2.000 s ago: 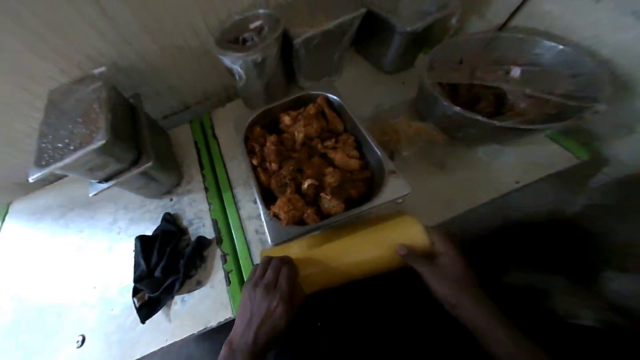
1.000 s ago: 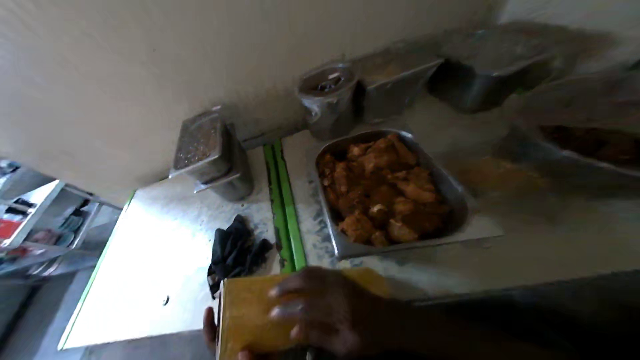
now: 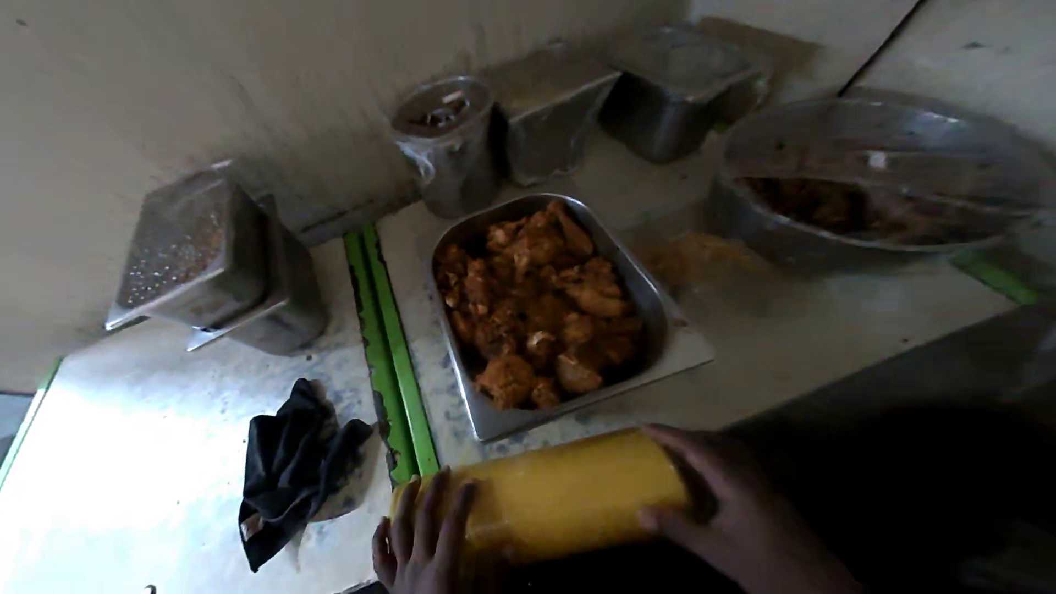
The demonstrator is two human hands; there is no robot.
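Note:
A thick yellow roll (image 3: pixel 569 495), perhaps of plastic film, lies across the near edge of the table between my hands. My left hand (image 3: pixel 425 536) rests over its left end with the fingers spread on top. At the right end, my right hand (image 3: pixel 718 503) grips the roll between thumb and fingers. Just beyond the roll stands a rectangular metal pan (image 3: pixel 487 421) filled with reddish-brown coated meat pieces (image 3: pixel 536 305), which look like chicken. To the left of my left hand lies a crumpled black cloth (image 3: pixel 293 462).
Stacked metal pans (image 3: pixel 190 256) stand at the left, the upper one covered. Along the wall are a film-covered round container (image 3: pixel 450 148) and more rectangular metal containers (image 3: pixel 681 91). A large round basin (image 3: pixel 874 181), partly covered, holds brown food at the right. Green edging (image 3: pixel 384 355) marks the table joint.
My right hand has moved from the top of the roll, near its left part, to its right end. The roll's long side shows again, and the view has swung right.

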